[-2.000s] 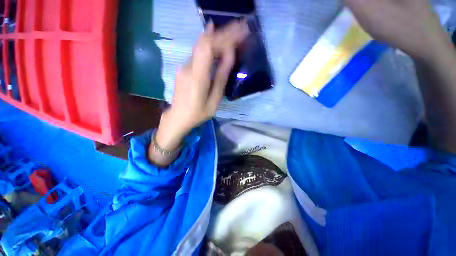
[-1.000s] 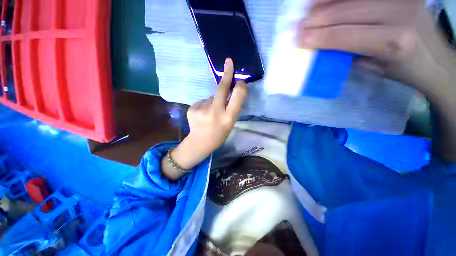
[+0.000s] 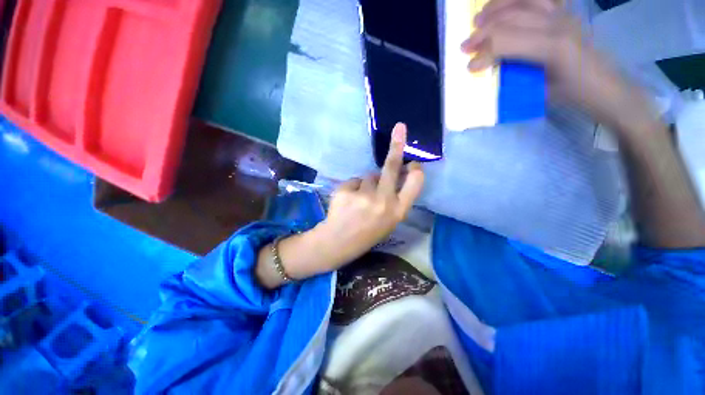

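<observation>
A black glossy smartphone (image 3: 406, 85) lies on the pale ribbed mat (image 3: 506, 181), its upper end cut off by the picture's top edge. My left hand (image 3: 371, 200) is at the phone's near end, index fingertip on the glass, the other fingers partly curled, holding nothing. My right hand (image 3: 541, 46) is shut on the block squeegee (image 3: 473, 96), which has white, yellow and blue bands and stands just right of the phone. Whether a film lies on the phone, I cannot tell.
A red tray (image 3: 147, 85) with rectangular pockets is at the upper left, beside the dark green bench surface (image 3: 243, 69). A brown cardboard box (image 3: 209, 185) with shiny clear plastic is below the bench edge. Blue stools (image 3: 77, 339) stand at the lower left. White items lie at the far right.
The view has shifted. My left hand has gone from over the phone's middle to its near end. My right hand and the squeegee have come in beside the phone, the squeegee now more upright in the picture.
</observation>
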